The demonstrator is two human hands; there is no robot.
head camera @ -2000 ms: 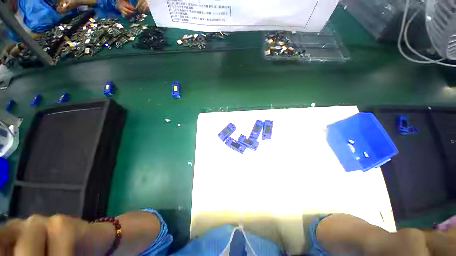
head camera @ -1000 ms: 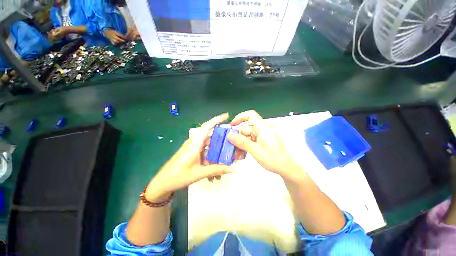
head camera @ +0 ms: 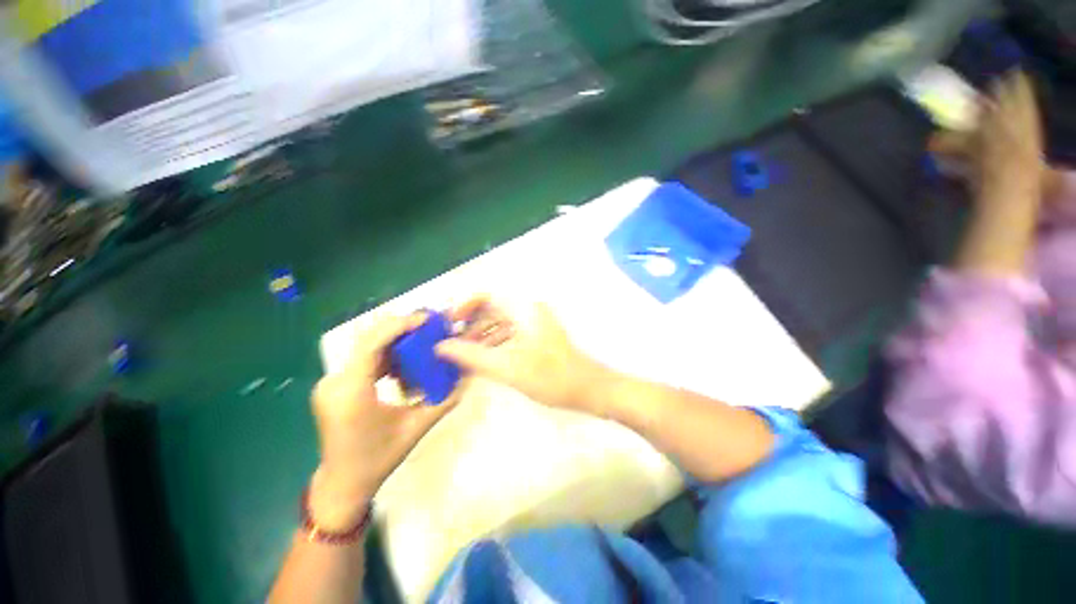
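Blue units point(head camera: 427, 358) are held together in a small block over the upper left part of the white board point(head camera: 566, 460). The picture is blurred, so their number and faces cannot be told. My left hand point(head camera: 360, 407) is closed round them from the left, with the thumb below. My right hand point(head camera: 525, 354) touches their right side with its fingertips. A beaded bracelet point(head camera: 335, 517) is on my left wrist.
A blue bin point(head camera: 677, 241) with pale bits is at the board's upper right. Dark trays stand at right point(head camera: 826, 236) and lower left point(head camera: 89, 507). Single blue units point(head camera: 284, 284) lie on the green bench point(head camera: 224, 472). A neighbour in a pink sleeve point(head camera: 979, 378) reaches in at right.
The view has turned, so the board appears tilted and further left. Since two seconds ago, my hands have come together and taken hold of the units. The neighbour's arm has come further into view.
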